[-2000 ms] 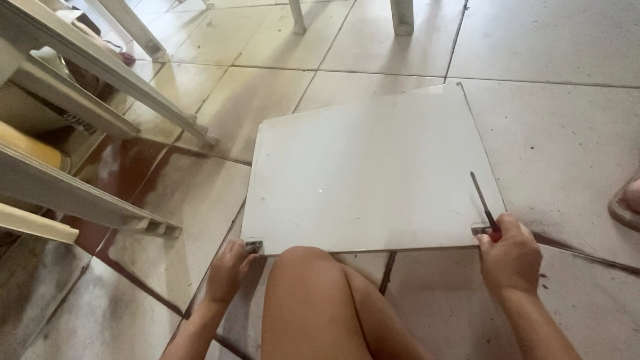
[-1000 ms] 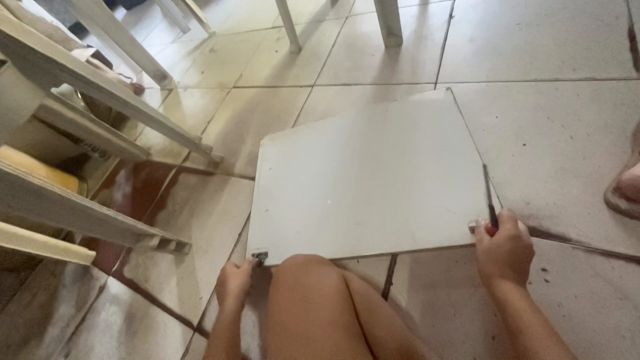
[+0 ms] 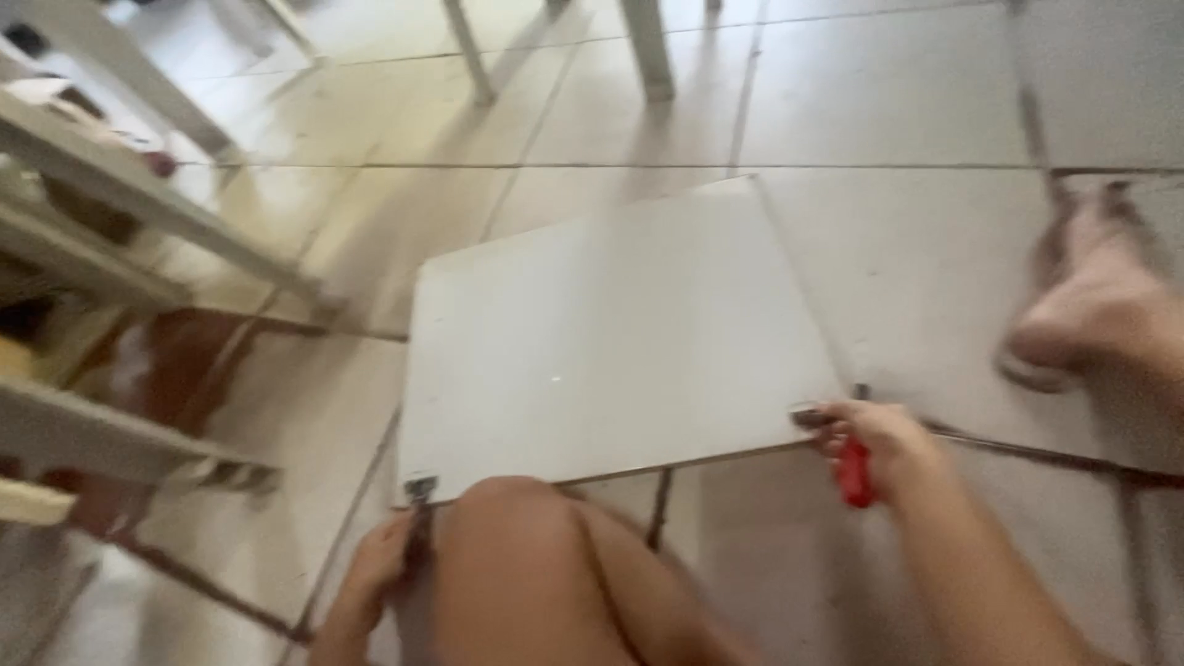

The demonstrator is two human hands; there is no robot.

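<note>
A flat white panel (image 3: 610,342) lies over the floor tiles in front of my knee. At its near left corner is a metal hinge (image 3: 421,488), with my left hand (image 3: 375,560) right below it; blur hides whether the fingers grip anything. Another small metal hinge (image 3: 807,415) is at the near right corner, touched by the fingers of my right hand (image 3: 883,444). That hand also holds a screwdriver with a red handle (image 3: 855,474), whose handle points down toward me.
Pale furniture legs and rails (image 3: 139,425) stand at the left, and more legs (image 3: 647,55) at the top. A person's foot in a sandal (image 3: 1064,324) is at the right. Reddish-brown patches (image 3: 185,361) mark the tiled floor.
The screwdriver in my right hand has turned: its shaft pointed up past the fingers before, and now its red handle hangs below them. My left hand has dropped slightly from the hinge corner.
</note>
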